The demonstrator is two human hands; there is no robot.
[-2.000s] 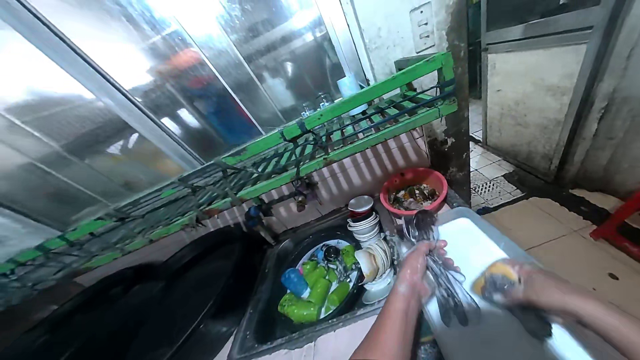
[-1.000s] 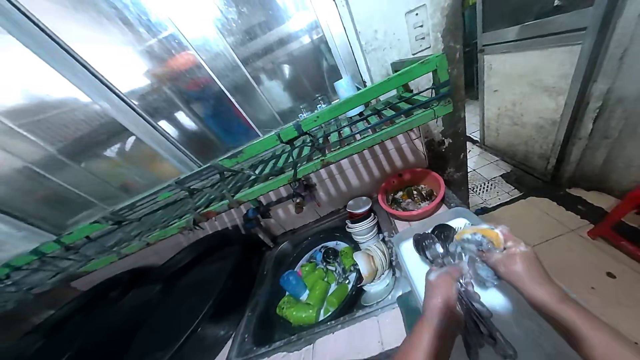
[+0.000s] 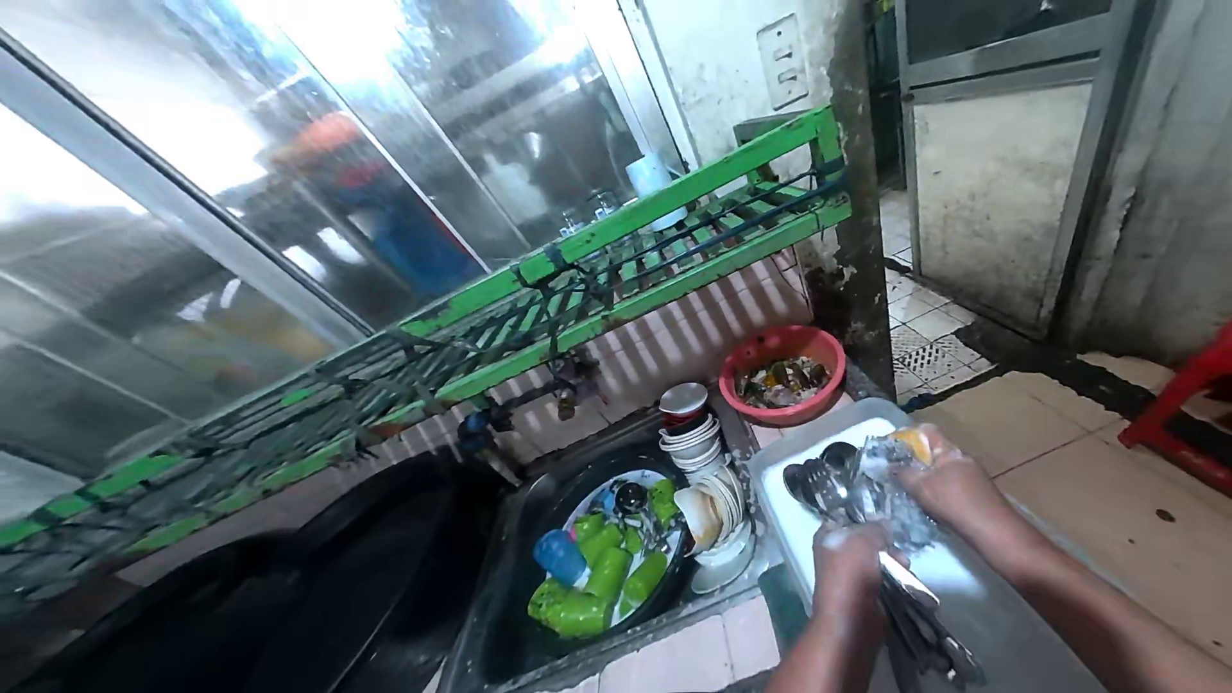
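Observation:
A bunch of metal spoons and forks (image 3: 835, 486) is gripped in my left hand (image 3: 852, 563), handles pointing down toward me and heads up. My right hand (image 3: 948, 481) holds a yellow sponge with grey scrubbing mesh (image 3: 900, 467) against the cutlery heads, covered in suds. Both hands are over a translucent plastic tub (image 3: 789, 529) with white, foamy-looking contents. Left of it, green cups (image 3: 606, 573) and a blue cup (image 3: 560, 556) lie with cutlery in a round basin inside the dark sink (image 3: 496, 587). Stacked white bowls and plates (image 3: 717, 505) stand at the sink's right side.
A red plastic basin (image 3: 784, 414) of food scraps stands behind the tub. A green slatted rack (image 3: 616, 221) runs above the sink, with a tap (image 3: 486, 443) below it. Large black basins (image 3: 385, 568) are at the left, and a red stool (image 3: 1184, 414) at the far right.
My right hand with the sponge has moved left from over the tub's right side to the cutlery. The spoon heads in my left hand now point up and away.

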